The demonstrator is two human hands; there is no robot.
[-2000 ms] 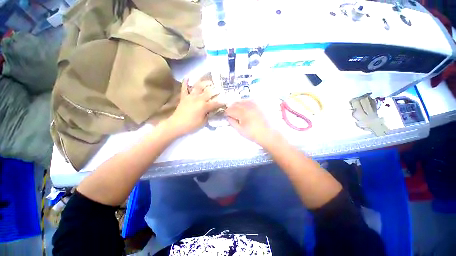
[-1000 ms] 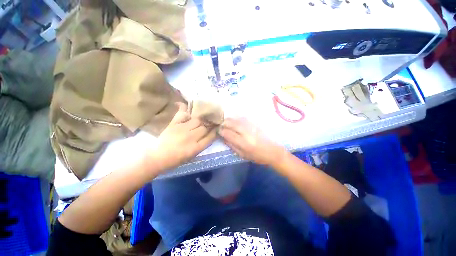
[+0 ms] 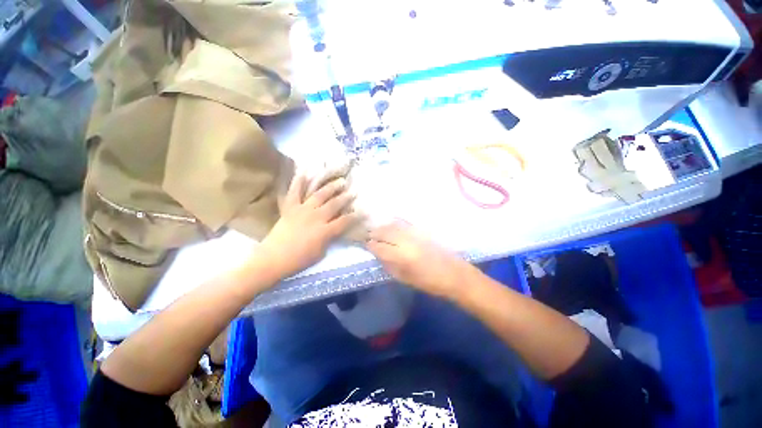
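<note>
A tan jacket [image 3: 213,159] lies bunched on the white table, left of the needle area, with a zip line on its lower left part. My left hand [image 3: 309,219] lies flat, fingers spread, on a narrow end of the jacket just below the presser foot [image 3: 358,149]. My right hand [image 3: 409,257] pinches the edge of that same tan cloth near the table's front edge, beside my left hand. The cloth between the fingers is mostly hidden and overexposed. The white sewing machine [image 3: 451,42] stands behind, with a blue stripe and a black panel.
Red-pink snips [image 3: 482,191] and a yellow loop [image 3: 505,150] lie right of the needle. A small black object [image 3: 505,118] and khaki scraps [image 3: 607,167] lie further right. Blue bins [image 3: 660,276] stand below. Green-grey sacks [image 3: 50,209] are at the left.
The view has shifted, so the machine sits further left. Both hands have come toward the table's front edge with the cloth, away from the needle. My left hand now lies flatter with fingers spread.
</note>
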